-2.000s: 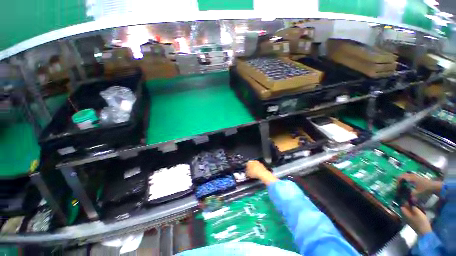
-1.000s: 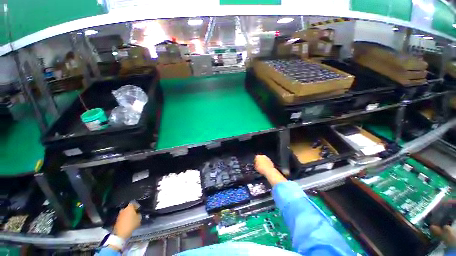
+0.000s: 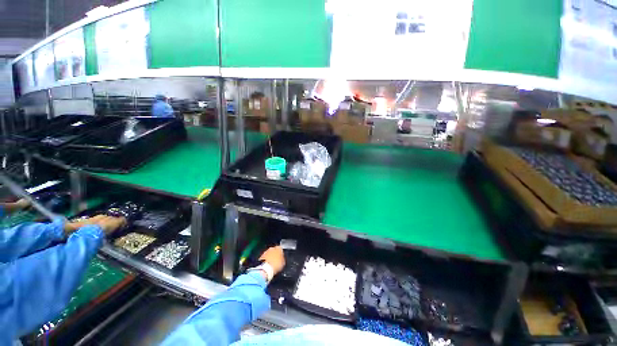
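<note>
My left hand (image 3: 273,259), with a pale band at the wrist and a blue sleeve, is over the dark bin (image 3: 288,273) left of the white connectors. Its fingertips are too blurred to tell if they hold anything. My right hand is not in view. The white connectors (image 3: 326,285) fill a black tray. Grey components (image 3: 391,292) lie to their right, with blue components (image 3: 389,331) in front, cut by the lower edge.
Another person's hand (image 3: 105,223) and blue sleeves are at the left, by bins of small parts (image 3: 168,253). A black tote (image 3: 281,196) with a green tub (image 3: 275,167) stands on the upper shelf. A metal rail (image 3: 169,278) runs along the bins.
The view has swung left, so the bins appear further right. My left hand has moved forward to the dark bin. My right hand has left the picture. Another person's arms now show.
</note>
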